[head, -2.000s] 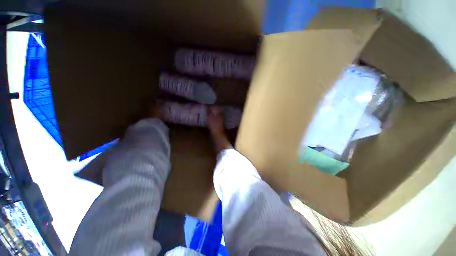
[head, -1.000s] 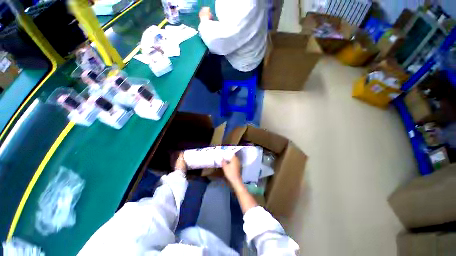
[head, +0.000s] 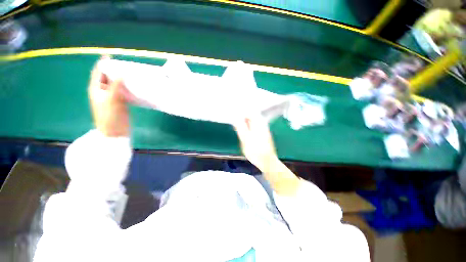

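Observation:
A long white stack of card sleeves [head: 189,94] is held level above the green bench top [head: 168,134], blurred and overexposed. My left hand [head: 110,102] grips its left end. My right hand [head: 253,133] grips it right of its middle from the near side. Pointed white flaps stick up from its far edge. A crumpled clear plastic bag [head: 308,110] lies on the bench just right of the stack.
Several blurred clear display boxes with watches [head: 393,110] stand at the right of the bench. A yellow strip [head: 311,75] runs along the conveyor belt [head: 286,43]. A blue stool [head: 398,204] and brown cartons [head: 33,192] are below the bench. A person's sleeve shows at the right edge.
The view has turned from the cartons beside the bench to the bench top. The white stack has come out of the carton and is now over the bench, still in both hands.

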